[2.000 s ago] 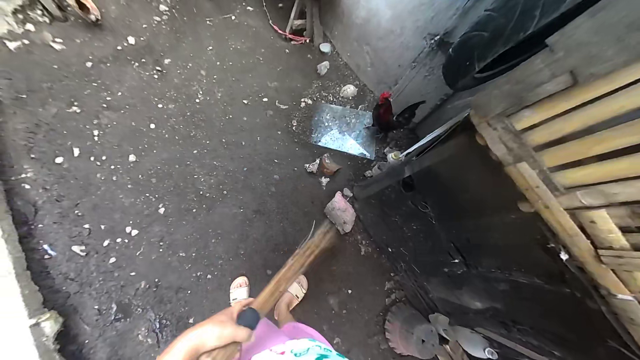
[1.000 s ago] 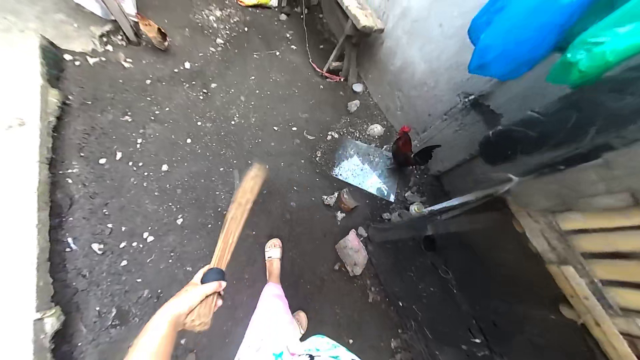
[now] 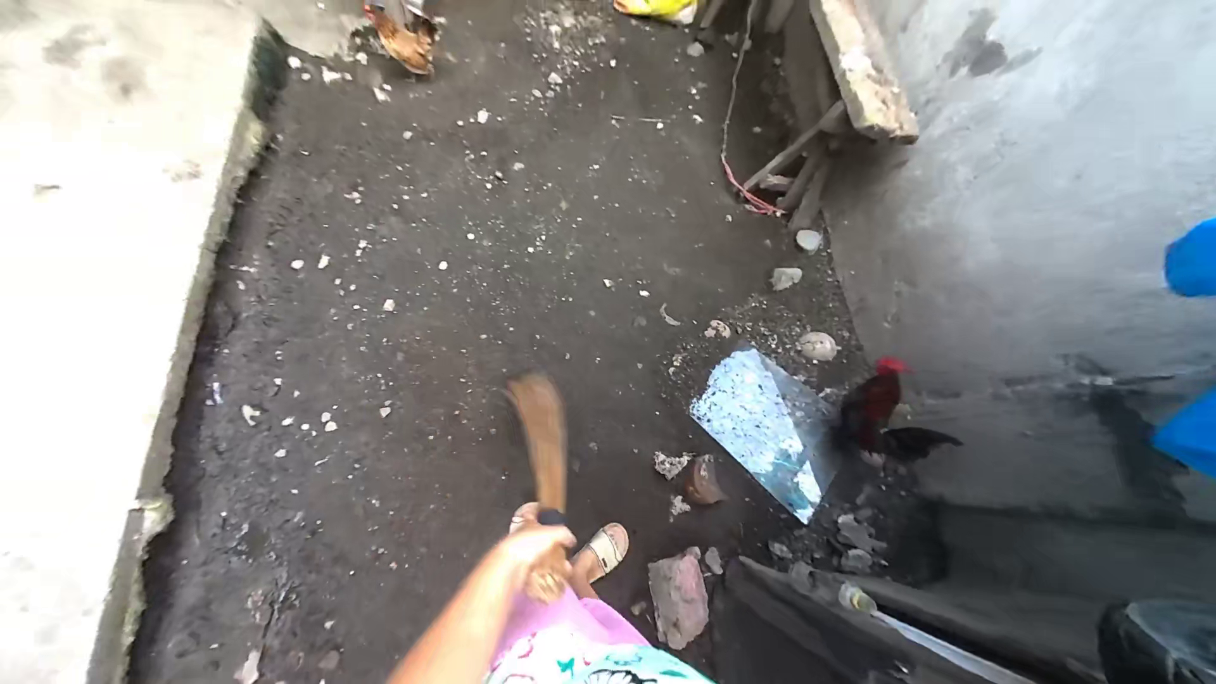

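My left hand is closed around the butt end of a stick broom, which looks like a brown bundle of thin sticks with a black band beside my fingers. Its blurred, slightly flared tip points away from me over the dark dirt ground. My right hand is out of view. Just beyond and beside my grip are my feet in pale sandals, below pink and patterned clothing.
A reflective sheet lies at the right beside a dark rooster. Near it are a pinkish stone block and rubble. A concrete ledge edges the left, a grey wall the right. A brown hen stands at the upper left.
The broom, held throughout, swings from pointing up and right to pointing upward and slightly left. My feet have shifted. The view has moved forward and right, bringing the left ledge and hen further in.
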